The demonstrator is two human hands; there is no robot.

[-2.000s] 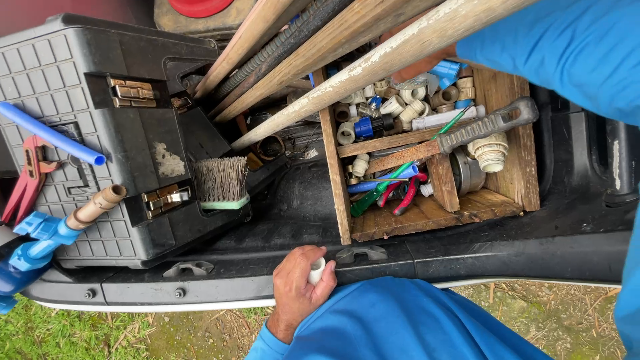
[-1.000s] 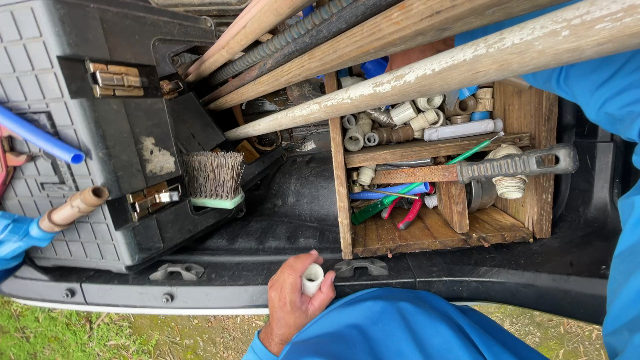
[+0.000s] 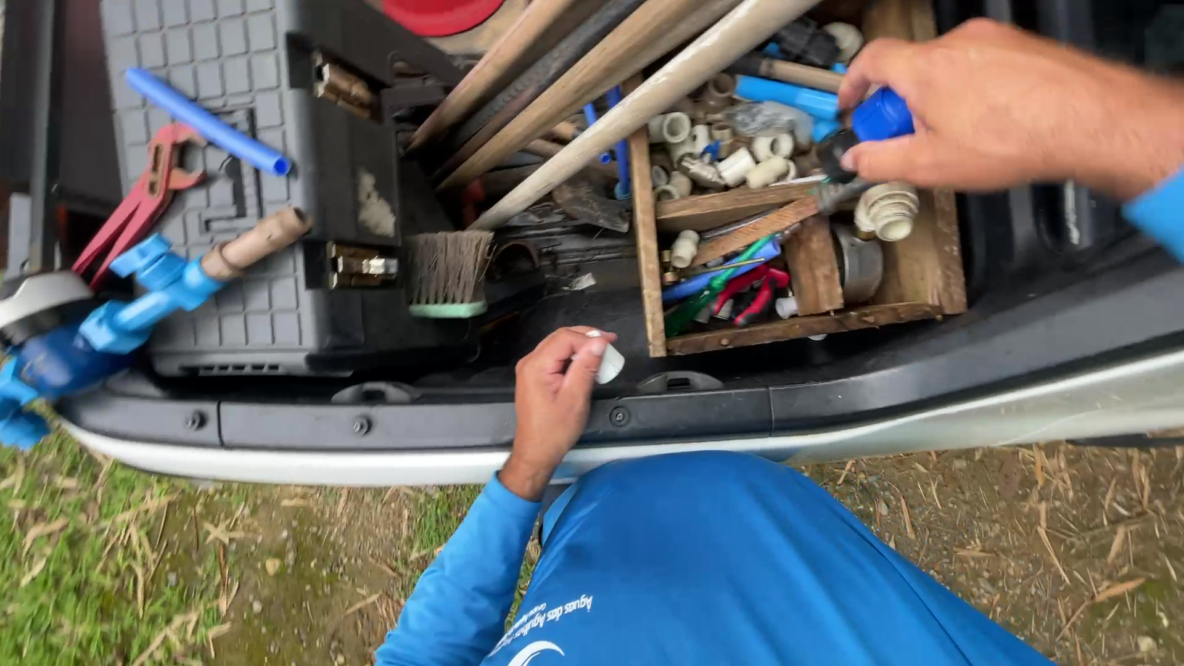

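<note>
My left hand [image 3: 558,388] pinches a small white plastic pipe fitting [image 3: 610,360] above the vehicle's sill. At the upper right, my right hand [image 3: 990,116] has its fingers around a blue and black plastic fitting [image 3: 881,115], over the wooden box [image 3: 651,240]. Its palm side is hidden. White and beige pipe fittings [image 3: 737,166] fill the box's upper compartment, near a blue pipe piece [image 3: 786,93]. Red-handled pliers [image 3: 761,294] and a green tool [image 3: 717,291] lie in the lower one. A ribbed white fitting [image 3: 888,211] rests at the box's right.
A black toolbox [image 3: 250,314] on the left carries red pliers [image 3: 148,199], a blue tube [image 3: 208,120] and a blue valve with a brown pipe end [image 3: 259,242]. Long wooden handles [image 3: 638,116] slant across the box's upper left. A brush [image 3: 449,273] stands beside the toolbox.
My right hand, earlier mostly hidden behind the handles, is now in plain sight over the box's right side with the blue and black fitting. My left hand still holds the white fitting.
</note>
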